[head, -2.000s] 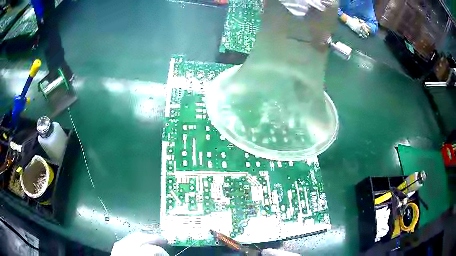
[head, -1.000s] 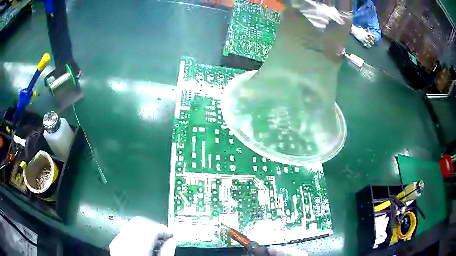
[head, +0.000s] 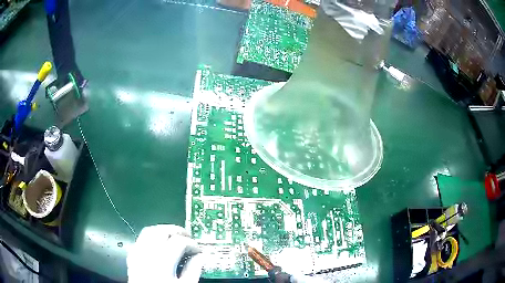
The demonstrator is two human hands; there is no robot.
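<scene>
A large green printed circuit board (head: 230, 171) lies flat in front of me. My left hand (head: 165, 254), in a white glove, is at its lower left corner, cut off by the bottom edge. Thin solder wire (head: 101, 174) runs from the reel stand (head: 65, 93) to this hand; the fingertips' hold on it is hard to make out. The soldering iron (head: 260, 258) points up and left, its copper front over the board's lower part. My right hand (head: 310, 278) is a small, blurred white shape at the bottom edge, behind the iron's grip.
A clear fume hood (head: 315, 132) hangs over the board's upper right. A second board (head: 274, 38) stands behind on a dark support. The left tray (head: 69, 193) holds a bottle and yellow-rimmed cup. The right tray (head: 402, 243) holds yellow tools. A blue sleeve (head: 407, 27) shows far right.
My left hand has moved up and right onto the board's corner. The solder wire now reaches it in a long curve. The iron tip has shifted slightly up and left since one second ago.
</scene>
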